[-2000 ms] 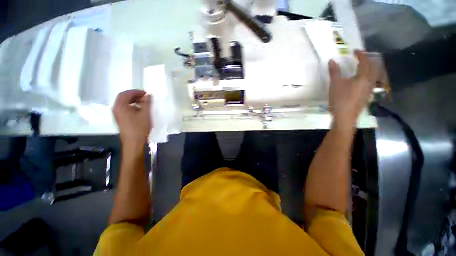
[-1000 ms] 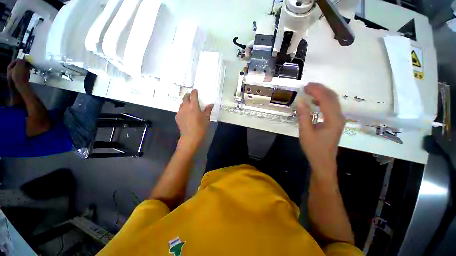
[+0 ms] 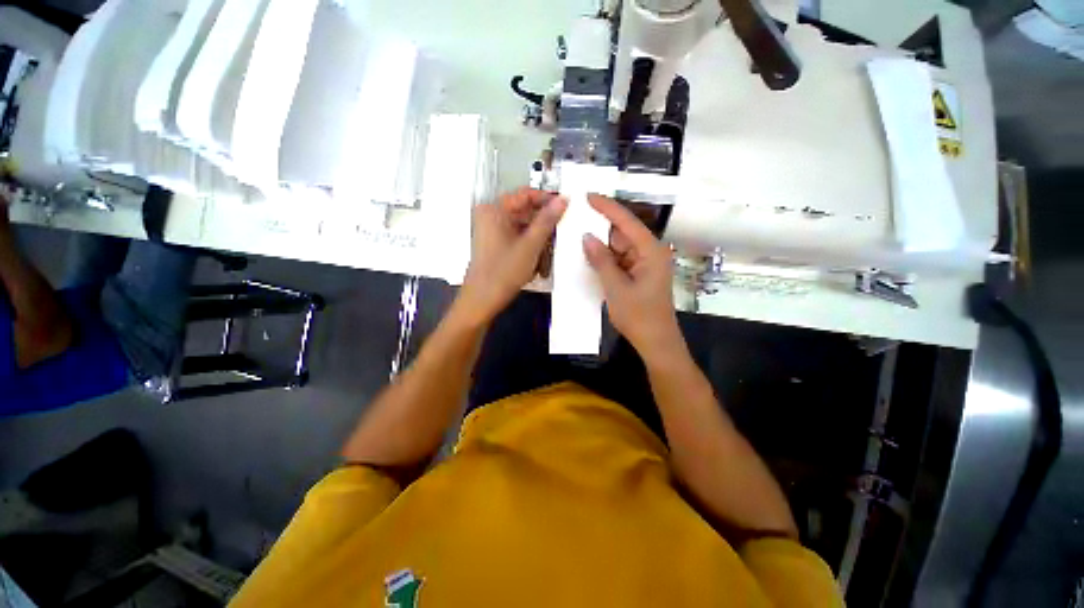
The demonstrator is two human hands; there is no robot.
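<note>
A white fabric strip (image 3: pixel 577 285) lies lengthwise at the work clamp, its far end at the dark metal parts (image 3: pixel 586 113) under the machine head (image 3: pixel 666 36) and its near end hanging past the table's front edge. My left hand (image 3: pixel 514 244) pinches the strip's left edge near its far end. My right hand (image 3: pixel 630 261) has its fingertips on the strip's right edge. The strip and my hands partly hide the needle plate area. The waiting strips (image 3: pixel 449 178) lie left of my left hand.
Wide white stacked panels (image 3: pixel 273 107) lie at the far left. A finished white pile (image 3: pixel 915 154) lies on the machine bed (image 3: pixel 785 154) beside the yellow label (image 3: pixel 947 113). A dark lever (image 3: pixel 761 45) slants from the head. Another person's arm (image 3: pixel 36 315) shows at the left edge.
My left hand has moved right from the waiting strips with a strip. My right hand has moved left onto that strip, which now lies at the clamp. The view has shifted slightly.
</note>
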